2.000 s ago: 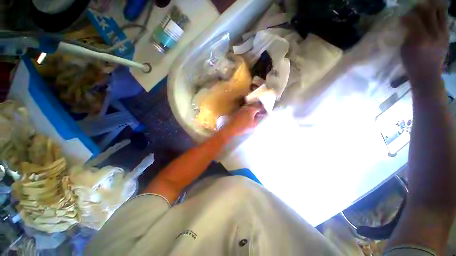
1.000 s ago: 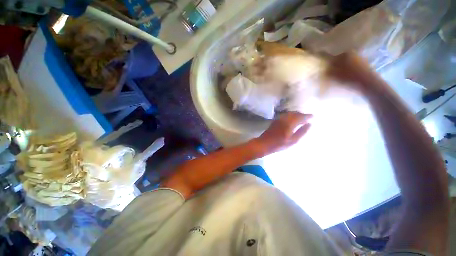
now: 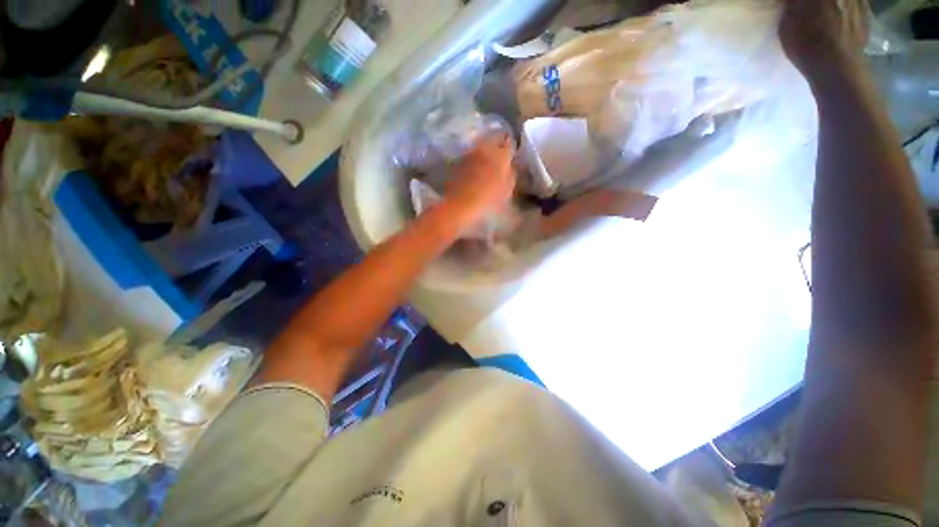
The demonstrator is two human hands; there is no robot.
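Observation:
My left hand [image 3: 484, 183] is down in the rounded end of the white trough [image 3: 360, 196], against a crumpled clear plastic bag [image 3: 448, 108]; its fingertips are blurred, so its grip is unclear. My right hand [image 3: 827, 33] is at the upper right, closed on the far end of a long clear and tan bag with blue "SBS" lettering [image 3: 607, 72]. The bag stretches over the trough. A white folded piece [image 3: 559, 147] lies below the lettering. A brown strip [image 3: 607, 206] lies across the trough's near edge.
The white tabletop [image 3: 659, 329] glares strongly in front of me. A labelled clear container [image 3: 343, 51] stands beyond the trough. A pale rod [image 3: 196, 113] juts in at the left. Cream cloth bundles [image 3: 88, 407] and a white plastic bag [image 3: 201, 386] lie at lower left.
My right hand has moved up and right, and the SBS bag now stretches out from it. My left hand has moved from the table edge into the trough. The brown strip now shows.

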